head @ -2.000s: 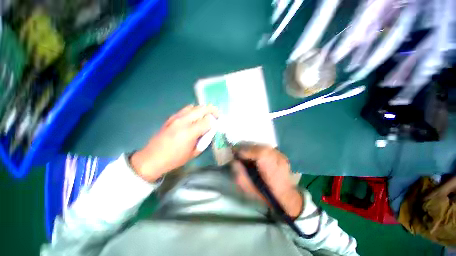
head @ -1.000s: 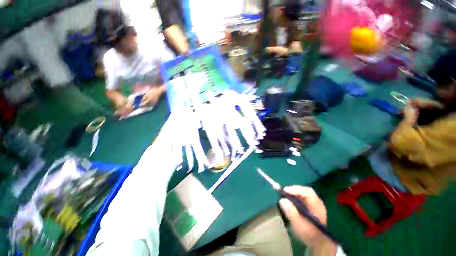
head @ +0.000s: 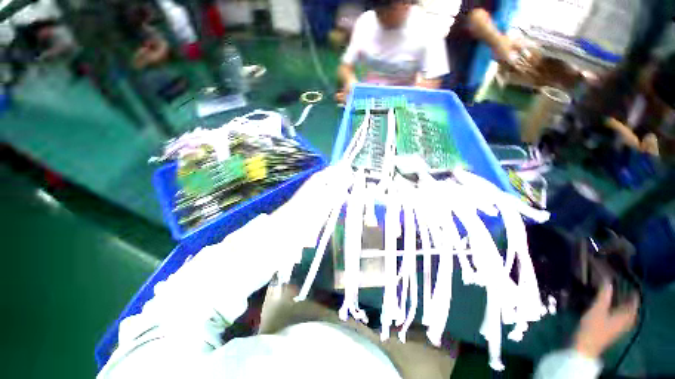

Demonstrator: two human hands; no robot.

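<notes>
A blue tray [head: 474, 133] with rows of green circuit boards [head: 425, 141] stands out in front of me. Many white flat leads [head: 444, 259] hang over its near edge. My left sleeve reaches to the tray's near left side; my left hand is hidden there by the sleeve and leads. My right hand [head: 608, 318] is at the far right, blurred, beside a dark boxy unit [head: 592, 259]. I cannot tell whether it holds the soldering iron. Part of the off-white pad [head: 370, 270] shows behind the leads.
A blue bin [head: 169, 200] heaped with mixed green and yellow boards is at the left. Another blue edge [head: 140, 303] runs below my left arm. A tape-like ring [head: 311, 97] lies beyond the bin. A person in a white top [head: 400, 44] sits across the bench; others are at right.
The view has swung left. The tray with its leads now appears further right and nearer. My right hand has moved from above the bench front to the dark unit; the iron no longer shows clearly.
</notes>
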